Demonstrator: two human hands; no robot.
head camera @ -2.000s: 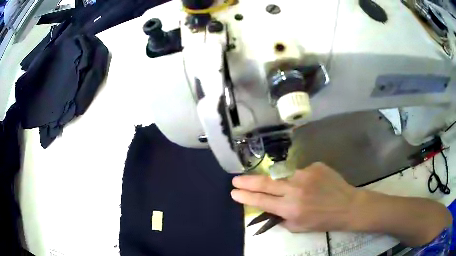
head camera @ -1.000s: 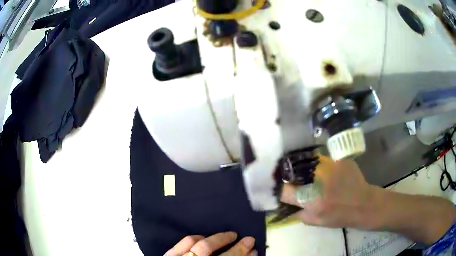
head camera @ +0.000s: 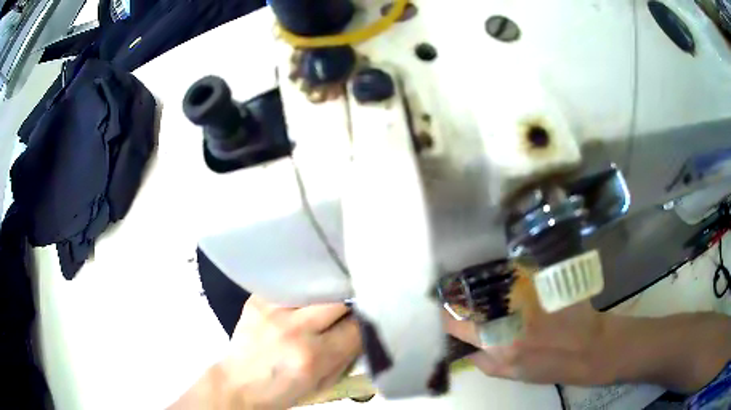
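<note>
A dark cut panel [head camera: 220,290] shows only as a small curved part left of the sewing machine head [head camera: 272,232]; the rest is hidden under the machine and my left hand. My left hand [head camera: 280,352] lies at the panel, its fingertips hidden behind the machine's pale guard [head camera: 393,240], so its grip cannot be seen. My right hand [head camera: 553,344] is right of the needle area, partly covered by the tension knob [head camera: 569,280]. The dark blade of the thread snips [head camera: 461,348] sticks out from my right hand. Presser foot and needle are hidden.
A loose stack of dark cut pieces [head camera: 80,160] lies at the left on the white table [head camera: 172,200]. More dark cloth [head camera: 172,28] lies behind it. A dark loop of small scissors [head camera: 721,280] shows at the right edge.
My left hand has come in from the bottom edge and moved up to the machine. The panel's sticker is out of sight. The machine head looks closer; my right hand stays beside the needle area.
</note>
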